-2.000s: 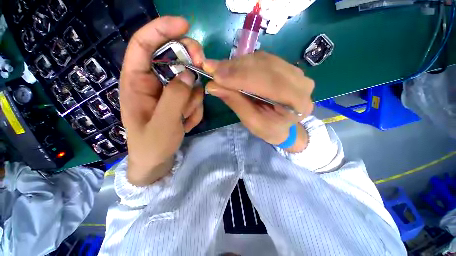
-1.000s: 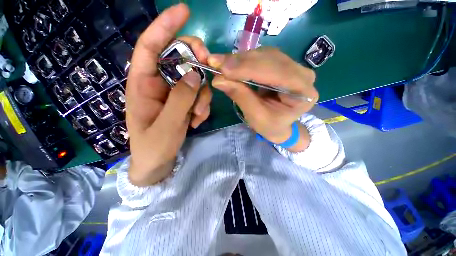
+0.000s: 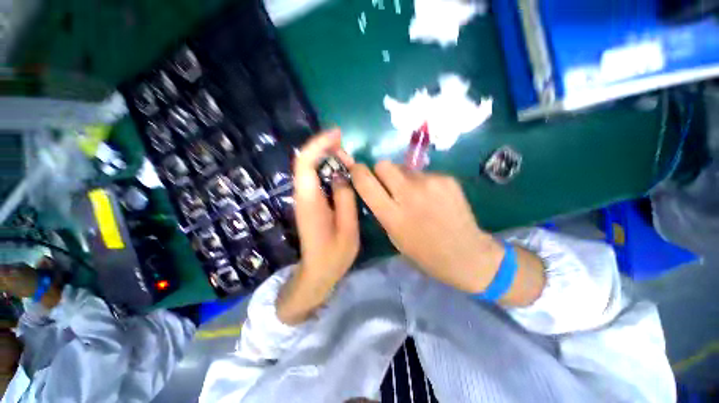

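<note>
A watch case (image 3: 333,170) with a silver rim is held in my left hand (image 3: 325,228), between its fingers and thumb. My right hand (image 3: 434,216) is close on its right, with fingertips at the case's right edge. The tweezers cannot be made out in the blurred view. The glue syringe (image 3: 418,148) with red content lies on the green mat behind my right hand, its tip on a crumpled white wipe (image 3: 445,112). A spare watch case (image 3: 502,164) lies on the mat at the right.
A black component tray (image 3: 272,102) with rows of cases is on the left. Beyond it is the glue dispenser controller (image 3: 110,256) with a red light. A blue equipment box (image 3: 587,47) stands at the back right. Another person's sleeve (image 3: 94,338) is at lower left.
The view has shifted, showing more of the bench's far side, including the blue box. The watch case now sits lower in the picture. My right hand's fingers now point forward, and the tweezers no longer show clearly.
</note>
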